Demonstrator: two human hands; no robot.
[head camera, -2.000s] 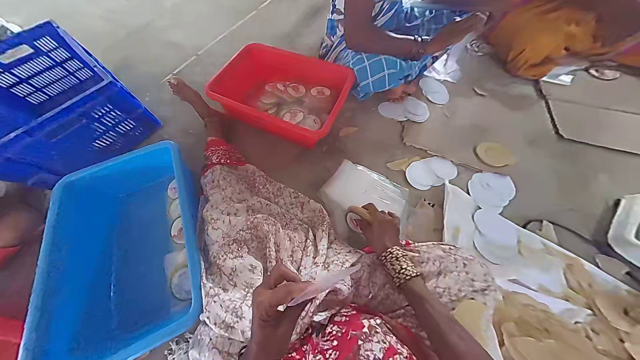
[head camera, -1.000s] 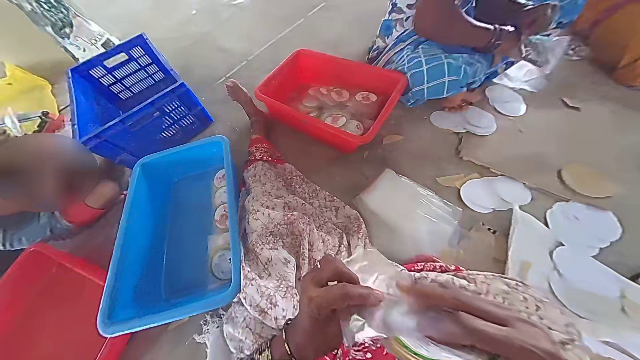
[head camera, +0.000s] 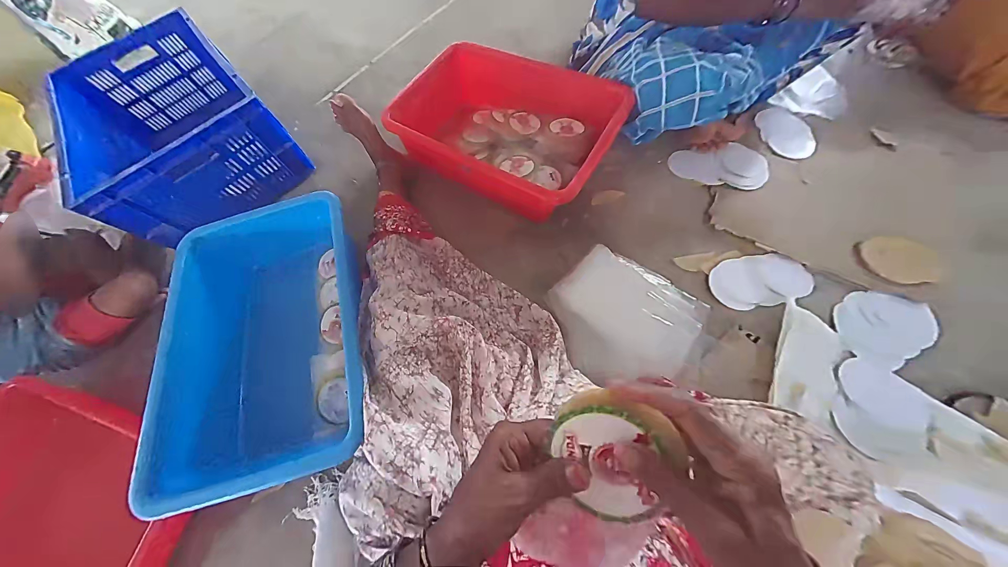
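Note:
Above my lap, my left hand (head camera: 512, 480) and my right hand (head camera: 701, 465) both grip a round printed label disc (head camera: 602, 461) with a green rim, one hand on each side. A tan disc edge shows behind it, at the top. Under the hands there is something pinkish and see-through, too blurred to name. Past my knee, a stack of clear plastic bags (head camera: 630, 307) lies on the floor. White paper discs (head camera: 760, 279) lie to the right of the bags, and more lie on a white sheet (head camera: 807, 362).
A blue tub (head camera: 252, 339) at left holds round packets (head camera: 331, 323) along one side. A red tub (head camera: 504, 134) ahead holds more. A blue crate (head camera: 181, 118) stands behind the blue tub, and a red container (head camera: 63, 472) is at lower left. Other people sit at far left and upper right.
My right hand has left the plastic bags where it was two seconds ago. A clear plastic piece was between both hands one second ago; now the printed disc faces up in them.

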